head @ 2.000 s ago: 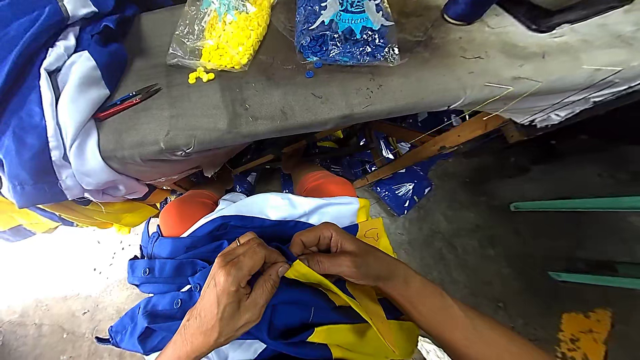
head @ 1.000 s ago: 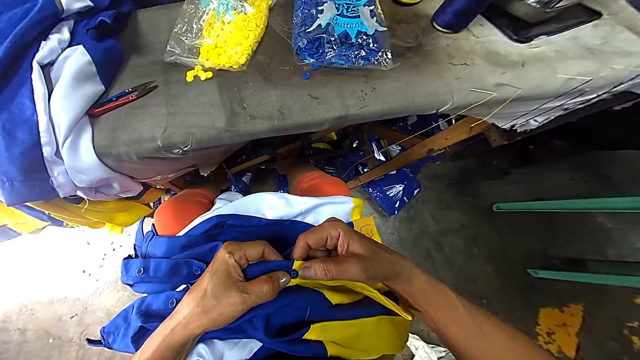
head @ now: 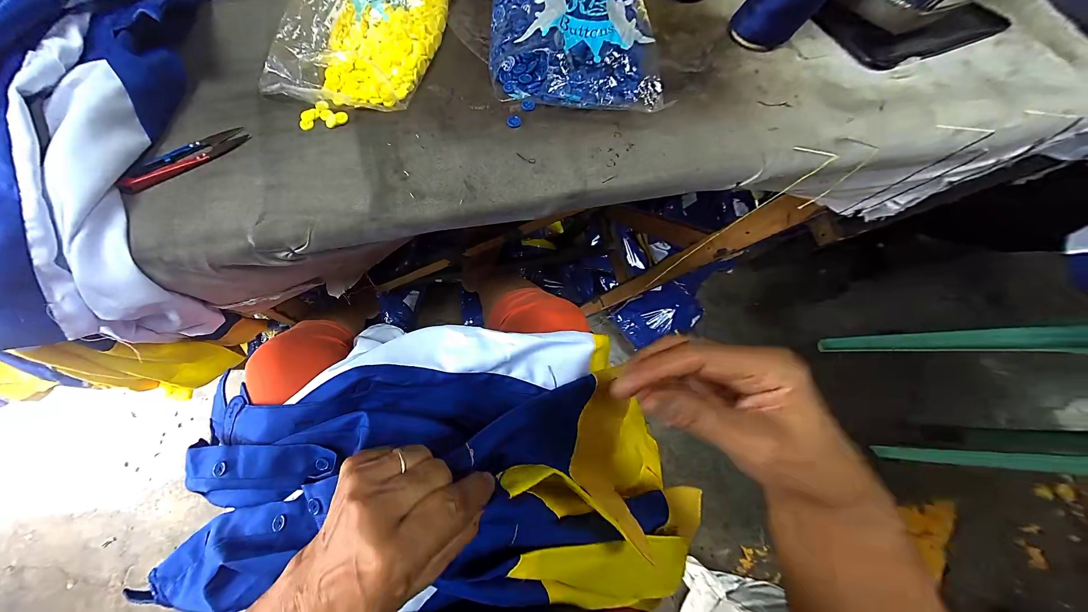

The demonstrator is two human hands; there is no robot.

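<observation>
A blue, yellow and white garment with blue buttons lies across the lap. My left hand, a ring on one finger, pinches its blue cloth near the middle. To the right, my right hand is raised beside the yellow edge, thumb and fingers close together and slightly blurred; whether it holds a needle or thread cannot be seen. On the cloth-covered table lie thread snips with red and blue handles, a bag of yellow buttons and a bag of blue buttons, with loose buttons beside them.
The grey table cover has threads along its front edge. A blue thread spool and a black tray-like object stand at the back right. More garments hang at left. Wooden bars and green bars are lower down.
My right hand has moved up and right, away from my left hand and the cloth between them. A blue button showed between the fingertips one second ago. My left hand keeps hold of the garment.
</observation>
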